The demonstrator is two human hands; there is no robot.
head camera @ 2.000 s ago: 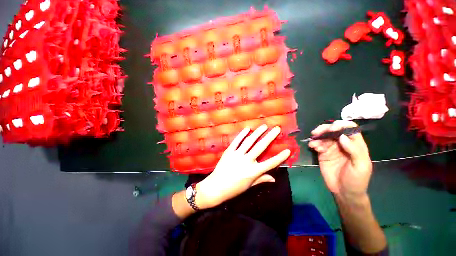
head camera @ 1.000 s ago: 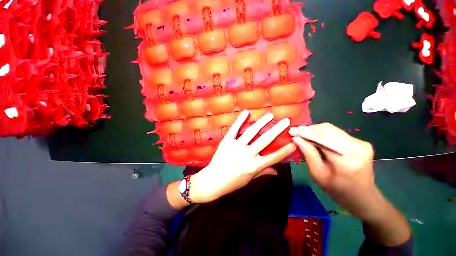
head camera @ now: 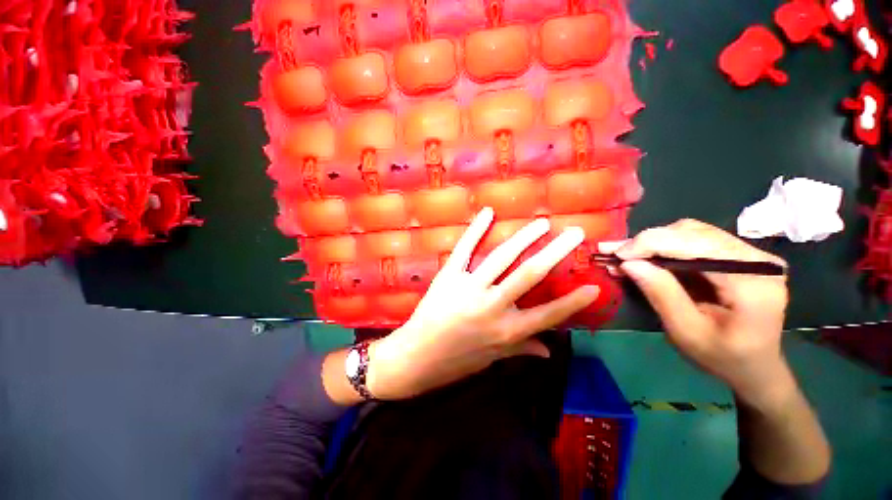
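A floppy red-orange moulded sheet [head camera: 425, 127] with rows of rounded shapes and a ragged spiky edge lies flat at the bench's front edge, its glossy back up. My left hand [head camera: 469, 308] lies flat on its lower right part with fingers spread, holding nothing. My right hand [head camera: 719, 293] holds a thin black tool [head camera: 704, 265] like a pen. The tool's tip is at the sheet's lower right, close beside my left fingers; whether it touches the sheet cannot be told.
A shaggy red stack [head camera: 88, 127] stands at left, another [head camera: 877, 234] at the right rim. Red loose parts [head camera: 751, 56] lie at upper right, above a crumpled white wipe [head camera: 794, 209]. A blue crate [head camera: 599, 391] stands below the bench edge [head camera: 196, 313].
My right hand has moved left to the sheet's lower right part, with the black tool's tip now there. My left hand stays on the sheet. The camera view has shifted.
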